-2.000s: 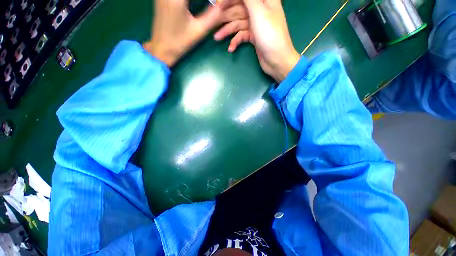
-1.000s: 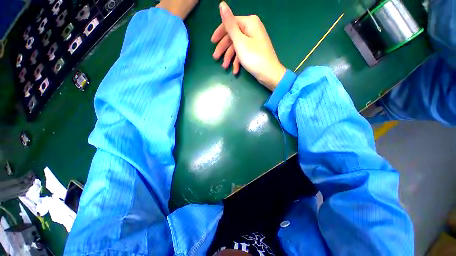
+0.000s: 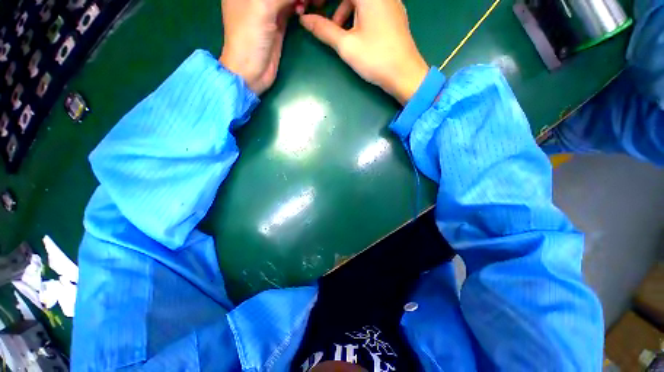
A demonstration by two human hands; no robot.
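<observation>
My left hand (image 3: 255, 43) is at the top edge, left of centre, partly cut off, and its fingertips are bunched near the top. My right hand (image 3: 371, 47) is just right of it, thumb pointing left, its fingers partly cut off by the top edge. The fingertips of both hands nearly meet. What lies between them, if anything, is hidden or cut off. A blue wrist strap (image 3: 420, 99) with a thin blue cord is on my right wrist. A small dark electronic unit (image 3: 76, 107) lies on the green mat at the left.
A black parts tray (image 3: 45, 86) with rows of silvery pieces is at the upper left. Another small unit (image 3: 9, 200) and white scraps (image 3: 54, 285) lie at the left. A thin yellow stick (image 3: 469, 35) and a solder reel (image 3: 593, 22) are at the upper right, beside a person's blue sleeve (image 3: 615, 116).
My left hand has come back into view from the top edge, and my right hand has shifted slightly up towards it. The whole view has shifted, with the tray and units further left.
</observation>
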